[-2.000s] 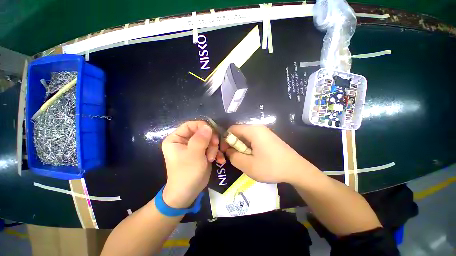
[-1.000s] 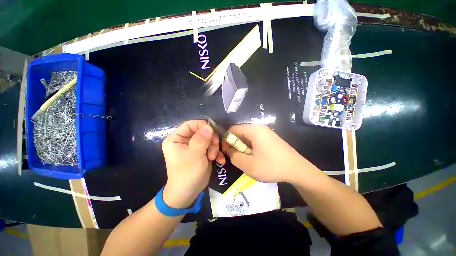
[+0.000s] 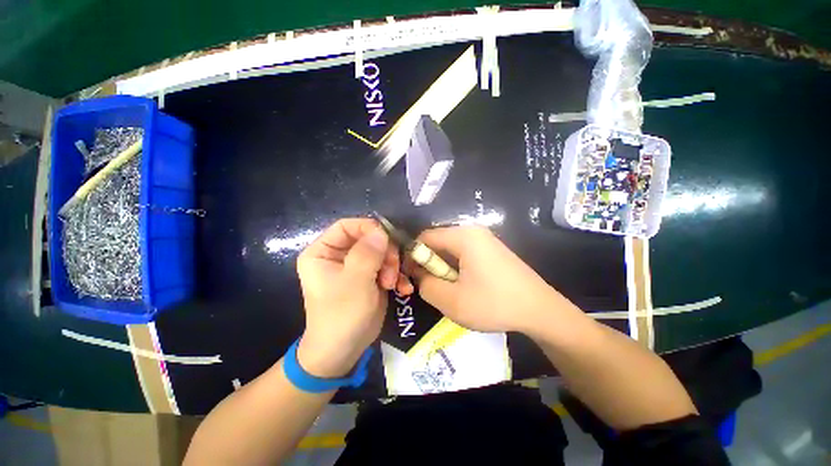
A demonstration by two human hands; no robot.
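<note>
My right hand (image 3: 478, 278) is closed around the small hand tool (image 3: 434, 261), which has a dark metal tip and a pale yellow handle. The tip points up and left to the fingertips of my left hand (image 3: 344, 278). My left thumb and fingers are pinched together at the tip. Whatever small part lies between them is hidden or too small to make out. Both hands are close together over the black printed mat (image 3: 292, 164). My left wrist wears a blue band.
A blue bin (image 3: 170, 214) at left holds tangled silver metal pieces (image 3: 107, 241) and a pale yellow stick (image 3: 102, 178); a thin strand hangs over its right edge. A clear box (image 3: 568, 187) at right holds small coloured pieces, with a crumpled plastic bag (image 3: 615, 64) behind. Tape strips (image 3: 638, 291) cross the bench.
Both hands stay in nearly the same place, with the tool at the left fingertips. The view has shifted very slightly. Nothing else has visibly moved.
</note>
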